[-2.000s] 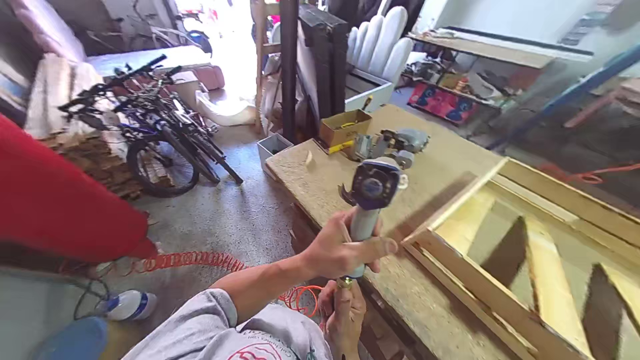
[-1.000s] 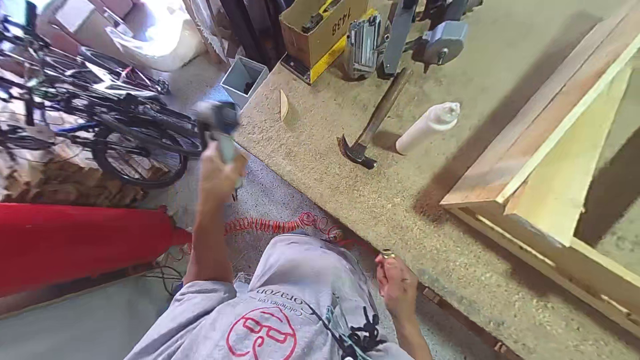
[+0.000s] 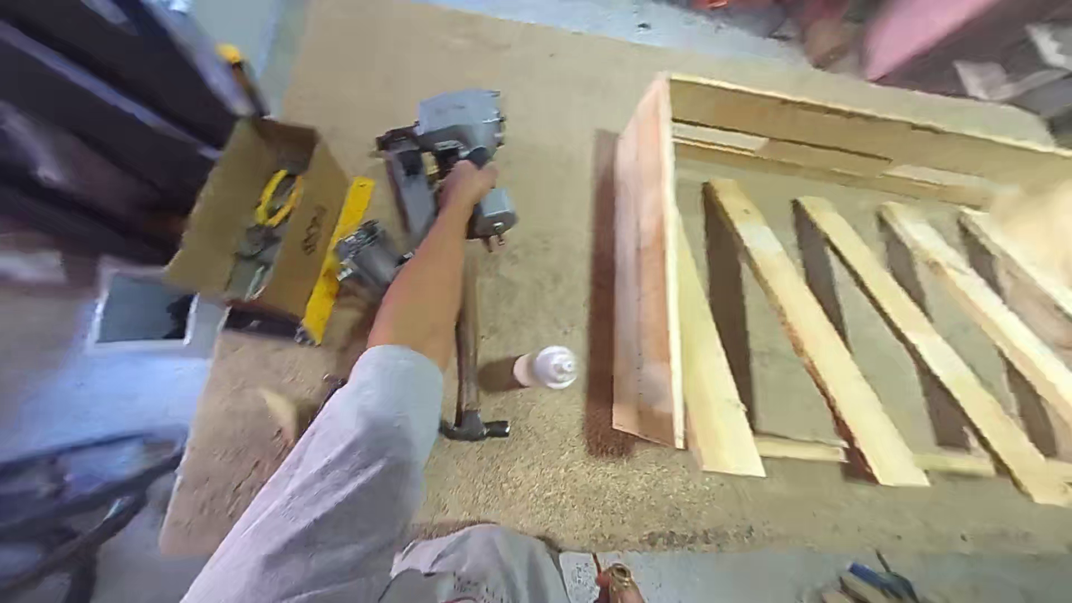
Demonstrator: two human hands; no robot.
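Note:
My left hand (image 3: pixel 467 182) is closed around the handle of a grey pneumatic nail gun (image 3: pixel 461 121), which lies on the particleboard tabletop. A second, smaller air tool (image 3: pixel 368 255) lies left of my forearm. Below, a claw hammer (image 3: pixel 469 360) lies partly hidden by my arm, with a white plastic bottle (image 3: pixel 546 368) standing to its right. At the bottom edge my right hand (image 3: pixel 621 589), mostly cut off, holds a brass air-hose fitting (image 3: pixel 620 573). The wooden slatted frame (image 3: pixel 645 276) rests on the right half of the table.
An open cardboard box (image 3: pixel 197 222) with a yellow ring and metal parts sits at the table's left edge beside a yellow strip (image 3: pixel 339 260). A grey bin (image 3: pixel 144 310) stands below on the floor. A thin wood offcut (image 3: pixel 280 410) lies near the left corner.
The tool my left hand held over the floor a second ago is no longer in it; that hand has moved onto the nail gun on the table. The view has swung toward the table.

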